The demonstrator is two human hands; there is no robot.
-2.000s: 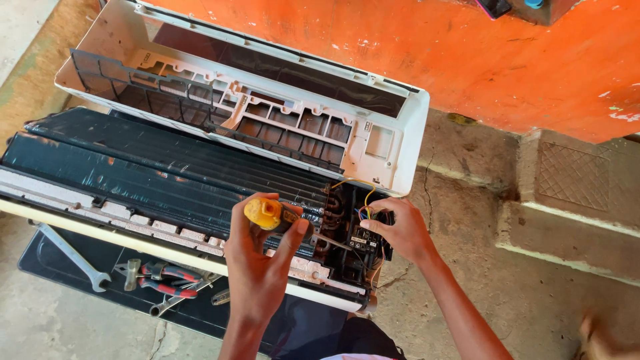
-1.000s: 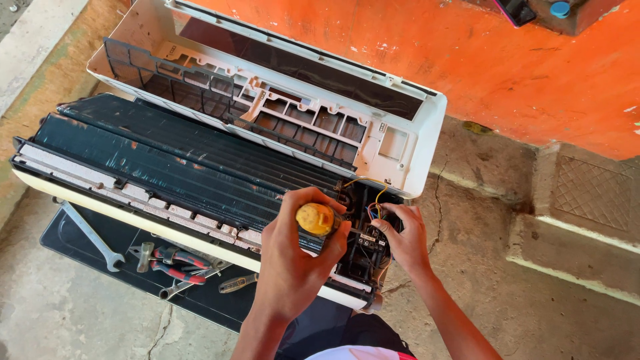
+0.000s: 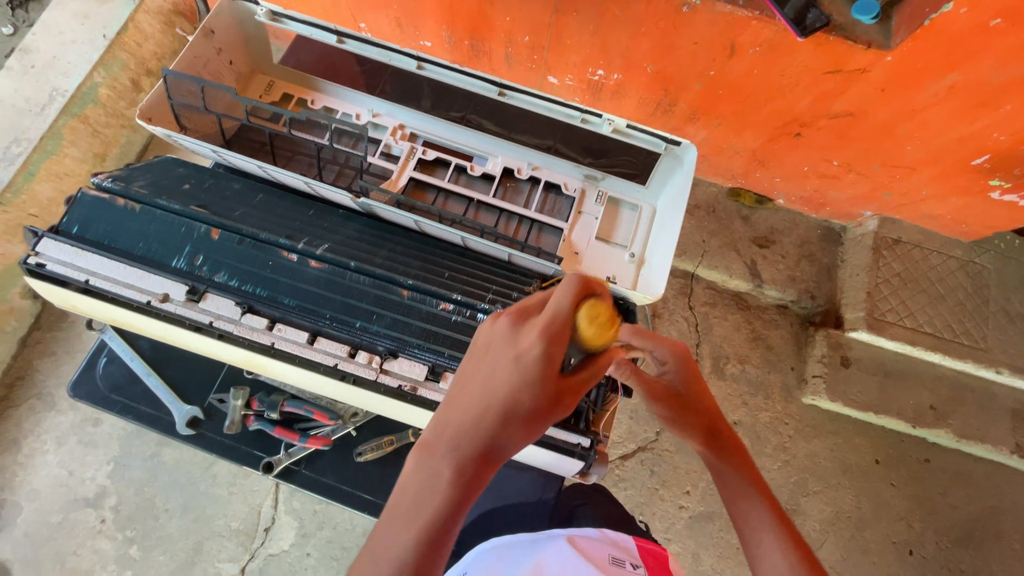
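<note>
My left hand (image 3: pixel 528 360) is closed around a screwdriver with a yellow handle end (image 3: pixel 597 324), held over the right end of an opened air conditioner indoor unit (image 3: pixel 264 264). The screwdriver's tip is hidden. Close beside it, my right hand (image 3: pixel 668 384) has thumb and fingers drawn together at the unit's wiring end; thin wires (image 3: pixel 614 404) show below them, but whether the fingers pinch one cannot be told. Dark coil fins run along the unit, with a strip of pale foam on its near side.
Behind the unit lies its white plastic cover (image 3: pixel 676 216) with a dark mesh filter (image 3: pixel 304 144). A wrench (image 3: pixel 152 380), red-and-black pliers (image 3: pixel 292 432), a hammer head (image 3: pixel 237 410) and another screwdriver (image 3: pixel 384 445) rest on a black panel (image 3: pixel 336 488). An orange wall (image 3: pixel 768 120) and concrete steps (image 3: pixel 904 352) stand beyond.
My left hand and the screwdriver have moved up and closer to my right hand, over the wiring end. The view has shifted somewhat.
</note>
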